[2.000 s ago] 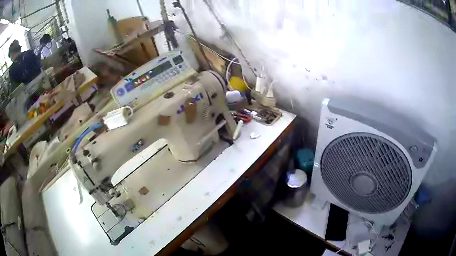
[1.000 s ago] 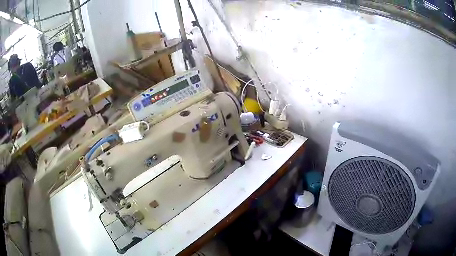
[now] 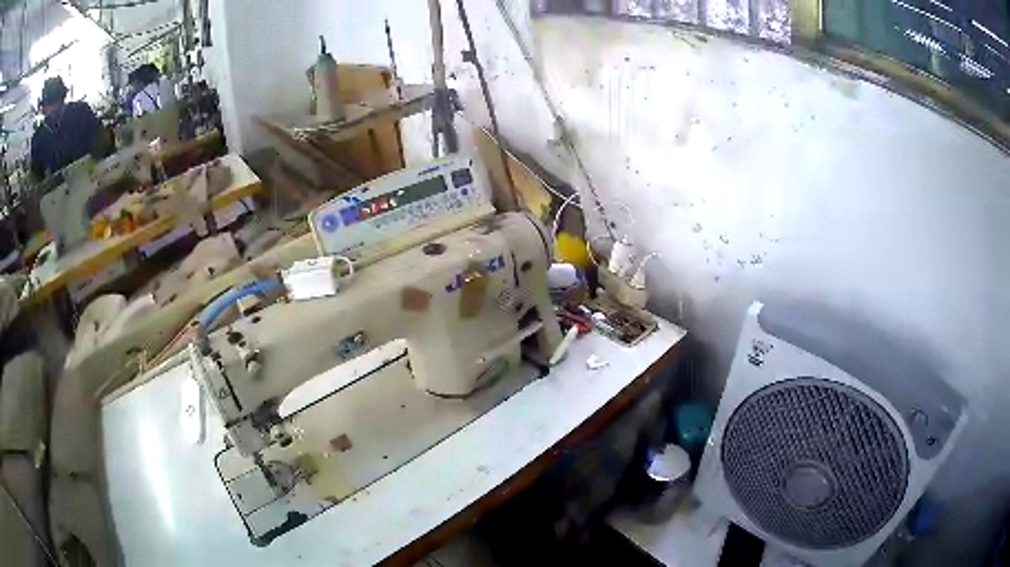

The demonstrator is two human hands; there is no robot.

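Observation:
Neither of my hands is in view. A cream industrial sewing machine (image 3: 377,321) with brown worn spots stands on a white sewing table (image 3: 465,484) with a brown edge. A pale control box (image 3: 404,204) with a lit display sits behind the machine head. The needle and presser foot area (image 3: 277,471) is at the machine's left end, over a metal plate. Beige fabric bundles (image 3: 78,443) stand or lie along the table's left side.
A white box fan (image 3: 814,476) stands at the right by the wall. A lidded cup (image 3: 667,463), a teal container (image 3: 693,424) and a flat black rectangle (image 3: 740,547) are near it. A small tools tray (image 3: 620,322) lies at the table's right end. A person (image 3: 67,131) is far left.
The view has tilted up and shifted. The machine and fan sit lower in the picture, and a window strip shows at the top right. No hand has appeared.

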